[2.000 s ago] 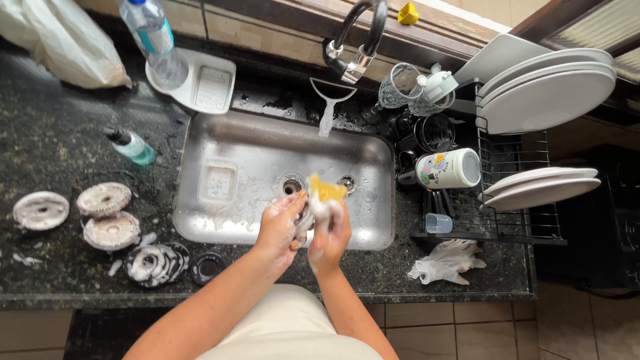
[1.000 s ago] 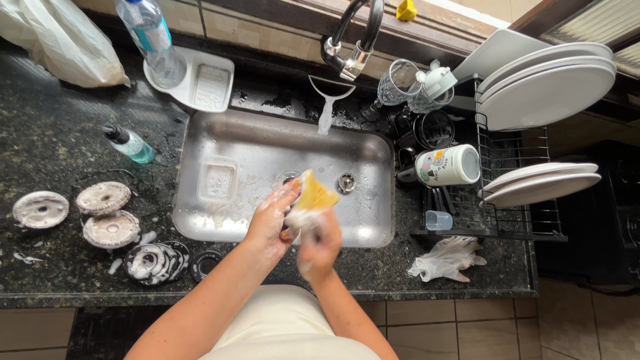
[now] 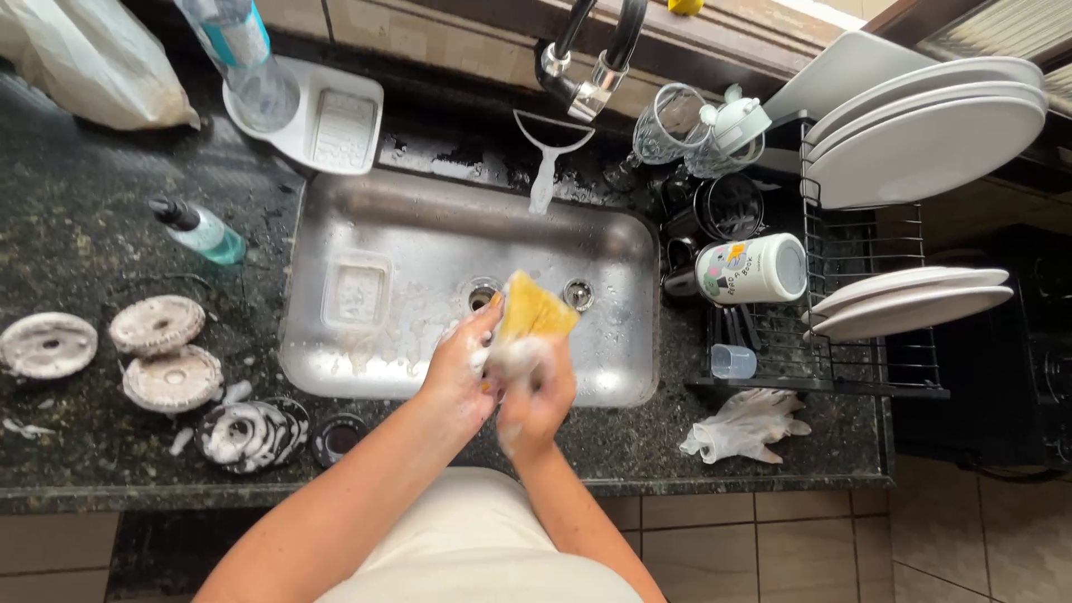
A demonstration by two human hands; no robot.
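Over the front of the stainless steel sink (image 3: pixel 402 218), my right hand (image 3: pixel 538 389) grips a soapy yellow sponge (image 3: pixel 536 308), whose upper part sticks out above the fingers. My left hand (image 3: pixel 461 360) is beside it, fingers curled and covered in suds; what it holds is mostly hidden by foam and the sponge. Left of the sink lie several round burner parts with suds: a pale disc (image 3: pixel 48 345), two more that touch each other (image 3: pixel 173 378), and black rings heaped with foam (image 3: pixel 243 434). A smaller black ring (image 3: pixel 338 440) lies near the sink's front left corner.
A pump bottle (image 3: pixel 205 233) lies left of the sink. Behind are a clear bottle (image 3: pixel 264 92) on a white tray (image 3: pixel 362 126), a squeegee (image 3: pixel 544 172) and the faucet (image 3: pixel 599 84). At right are a dish rack (image 3: pixel 921 387) with plates, a white cup (image 3: pixel 754 268) and crumpled gloves (image 3: pixel 745 427).
The sponge has shifted and turned in my right hand against my left hand, both staying over the sink's front. The things on the counter have not moved.
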